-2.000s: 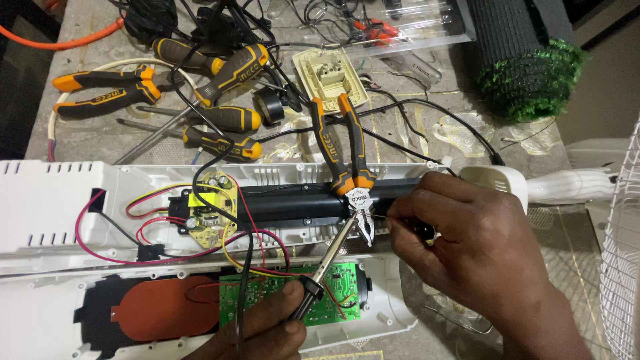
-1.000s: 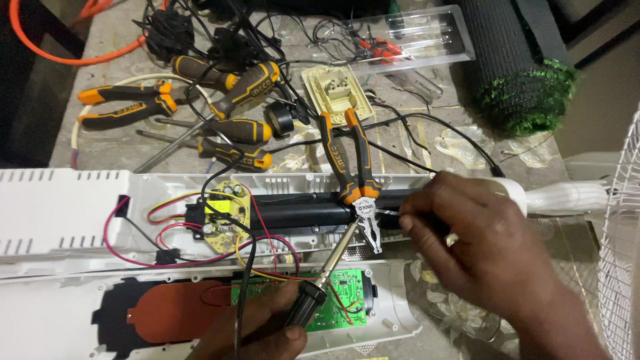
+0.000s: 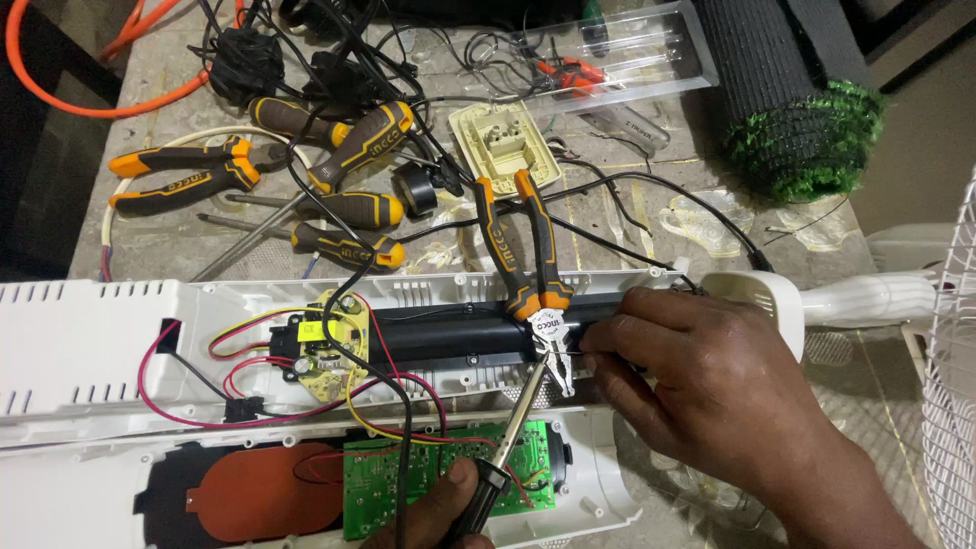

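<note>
My left hand [image 3: 438, 507] grips the black handle of a soldering iron [image 3: 522, 415], whose tip points up to the jaws of Ingco combination pliers [image 3: 550, 328]. The pliers lie across a long black tube [image 3: 442, 335] in an open white plastic housing [image 3: 427, 286]. Pinched in my right hand [image 3: 686, 374] is a thin wire [image 3: 568, 353] that reaches the pliers' jaws beside the iron tip. A small yellowish circuit board [image 3: 329, 347] with coloured wires sits left of the tube. Below, a green circuit board [image 3: 450, 480] lies in the other housing half, beside a reddish-brown plate [image 3: 263, 488].
Several Ingco screwdrivers [image 3: 347, 244] and other pliers [image 3: 187, 171] lie behind the housing. Farther back are tangled black cables [image 3: 335, 76], a cream socket box [image 3: 507, 149], a clear plastic tray [image 3: 640, 57] and rolled artificial grass [image 3: 793, 114]. A white wire grille [image 3: 949, 381] stands at right.
My right fingers have shifted slightly around the wire beside the pliers. The soldering iron stays at the jaws in my left hand.
</note>
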